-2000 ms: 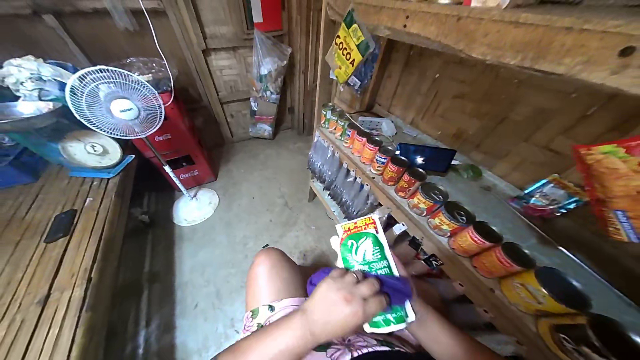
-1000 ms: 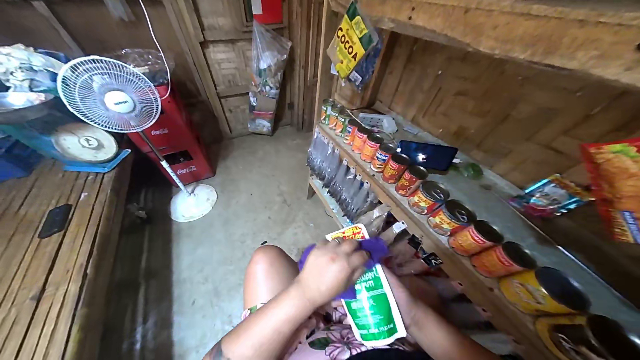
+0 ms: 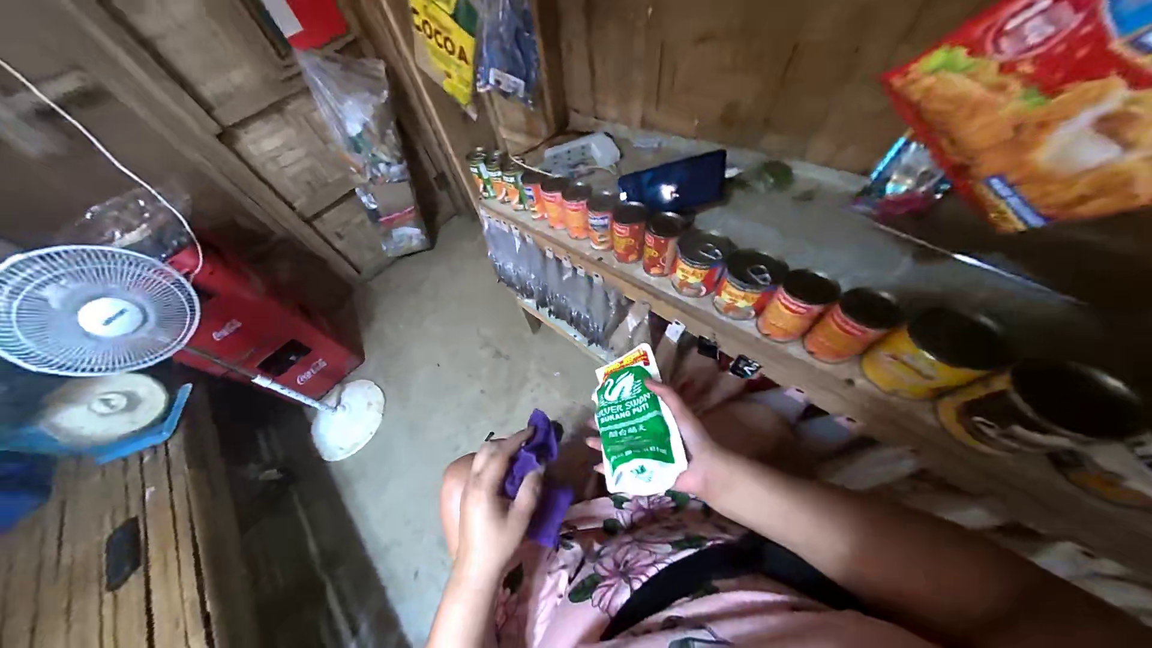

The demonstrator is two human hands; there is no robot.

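My right hand (image 3: 688,436) grips a green and white Silver Swan vinegar pouch (image 3: 636,423) by its right side, front facing up, above my lap. To the left, my left hand (image 3: 495,490) holds a bunched purple cloth (image 3: 535,477), which hangs down beside the pouch without touching it. Both things are over the pink floral garment (image 3: 630,558) on my lap.
A wooden shelf (image 3: 630,274) with a row of food cans (image 3: 796,306) runs along the right. Red crates (image 3: 270,328), a white fan (image 3: 99,310) and a slatted bamboo table (image 3: 81,558) stand left. A food packet (image 3: 1035,108) hangs at upper right.
The left hand and purple cloth have come off the pouch and moved left of it. The pouch stays in my right hand, with its front now uncovered. The view has shifted.
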